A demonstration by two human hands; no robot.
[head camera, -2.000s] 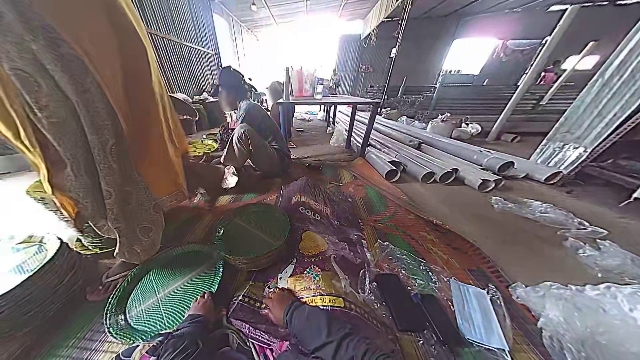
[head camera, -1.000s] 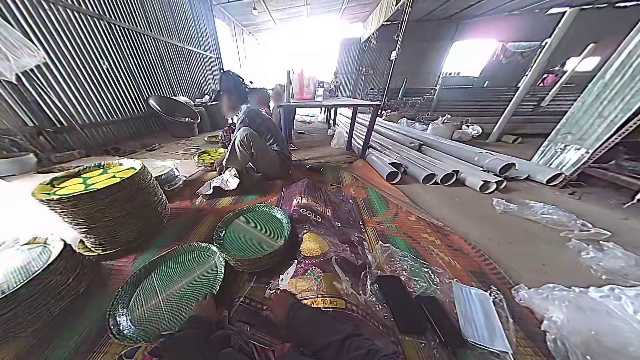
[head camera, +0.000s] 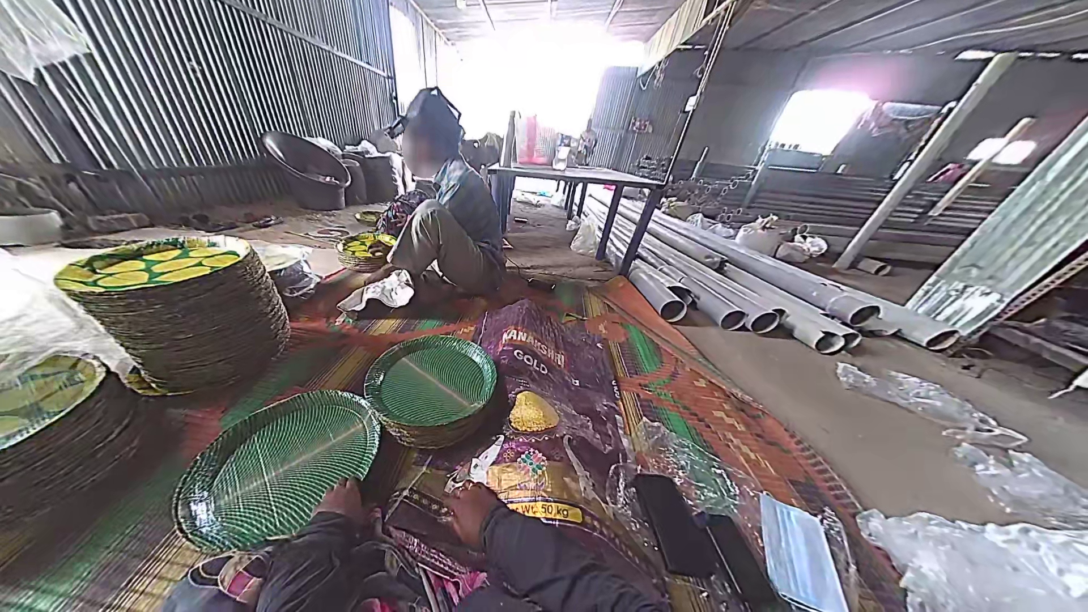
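Note:
My left hand [head camera: 342,501] touches the near right rim of a large green leaf-patterned plate [head camera: 280,467], which lies on the woven mat. Whether its fingers grip the rim I cannot tell. Just behind it stands a stack of smaller green plates [head camera: 431,382]. My right hand [head camera: 470,510] rests on a purple printed sack [head camera: 552,365], beside a small crumpled white piece [head camera: 483,463]; its fingertips are partly hidden, and a hold on anything is not clear.
Tall stacks of yellow-and-green plates [head camera: 212,323] stand at left. A person [head camera: 450,204] sits ahead beside a table [head camera: 578,176]. Grey pipes [head camera: 739,272] lie right. Near my right arm are two dark phone-like objects [head camera: 676,523], a blue face mask [head camera: 799,557] and clear plastic [head camera: 977,561].
The standing figure in draped cloth at left, there two seconds ago, has left the view, and the tall plate stack behind now shows. My hands stay in about the same places.

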